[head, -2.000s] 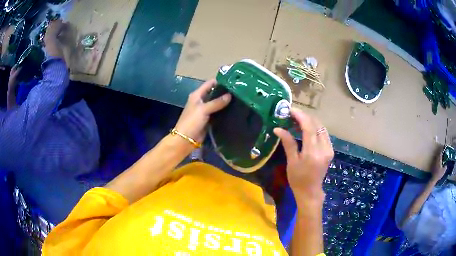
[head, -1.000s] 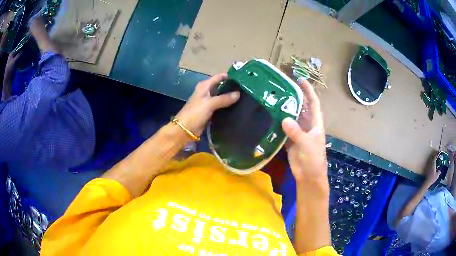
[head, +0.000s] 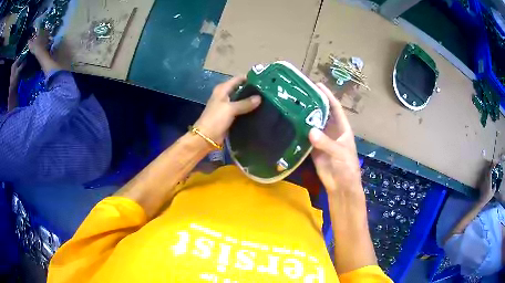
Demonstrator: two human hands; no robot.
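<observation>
A glossy green housing point(head: 284, 90) with a pale rim and a dark centre is held above my lap, in front of the bench edge. My left hand point(head: 224, 112) grips its left side, thumb over the dark centre. My right hand point(head: 334, 145) grips its right side, thumb beside a shiny round part point(head: 315, 118) at the corner. Another shiny part point(head: 258, 68) sits at the upper left corner and a small one point(head: 282, 164) near the lower right edge. The fingers behind the rim are partly hidden.
A second green housing point(head: 415, 77) lies on the cardboard sheet point(head: 382, 130). Thin sticks point(head: 350, 72) lie over a small dish point(head: 339, 76) on a brown board. A blue crate point(head: 423, 232) of small parts stands beside my right arm. People sit at both sides; loose green parts point(head: 485, 104) lie far right.
My right fingers were apart at the corner part two seconds ago; they now wrap the housing's right side. The housing has shifted and tilted slightly. The left hand keeps its grip.
</observation>
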